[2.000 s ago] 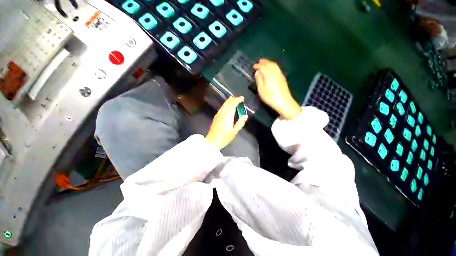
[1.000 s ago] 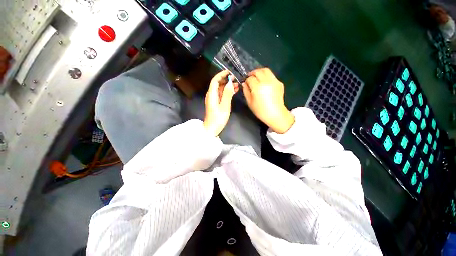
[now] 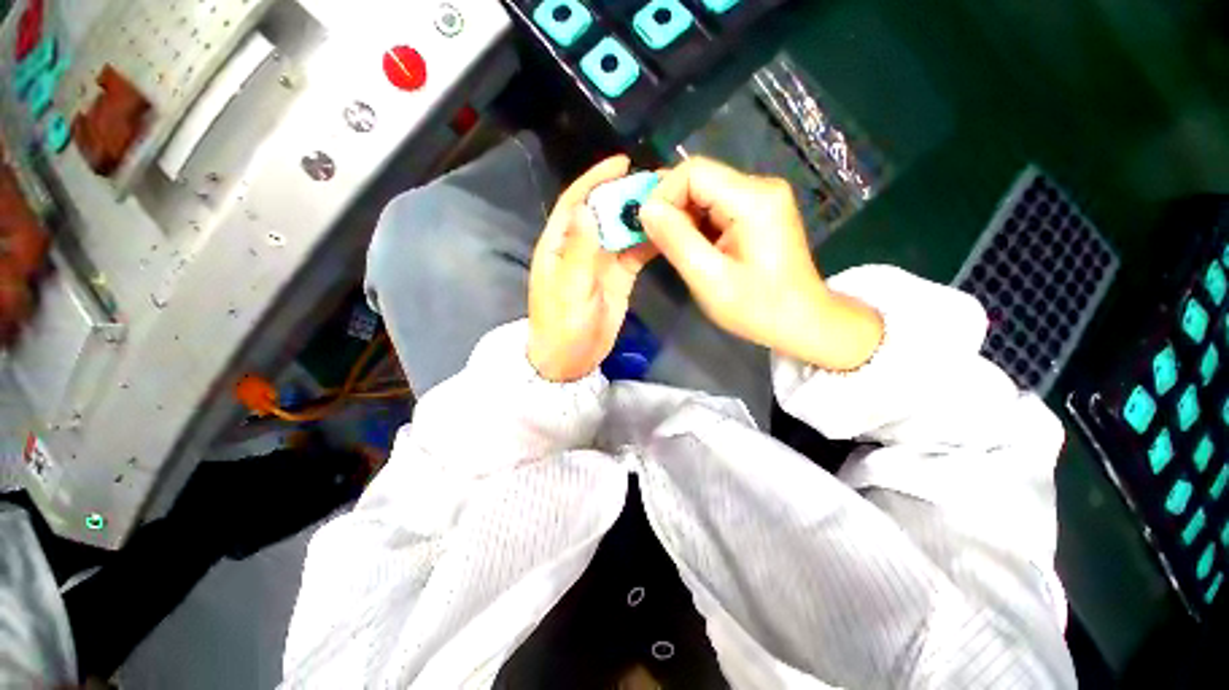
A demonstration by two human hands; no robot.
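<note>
My left hand (image 3: 577, 276) holds a teal housing (image 3: 620, 213) with its face turned up, in front of my chest. A round black part (image 3: 632, 213) shows at the centre of the housing. My right hand (image 3: 735, 249) is at the housing's right side, thumb and fingers bent together against it near the black part. A thin pale line shows above the right fingers; I cannot tell whether it is a tool. What the right fingertips grip is hidden.
The machine (image 3: 256, 243) with a red button (image 3: 404, 66) is at left. A black tray (image 3: 647, 84) of teal housings is at top. A clear plastic bag (image 3: 815, 128) lies beyond my right hand. A dotted sheet (image 3: 1035, 276) and another black tray (image 3: 1098, 411) are at right.
The hands have moved from the clear bag back towards my chest. The housing is now turned face up in my left hand, with my right fingers on it. The view has shifted left.
</note>
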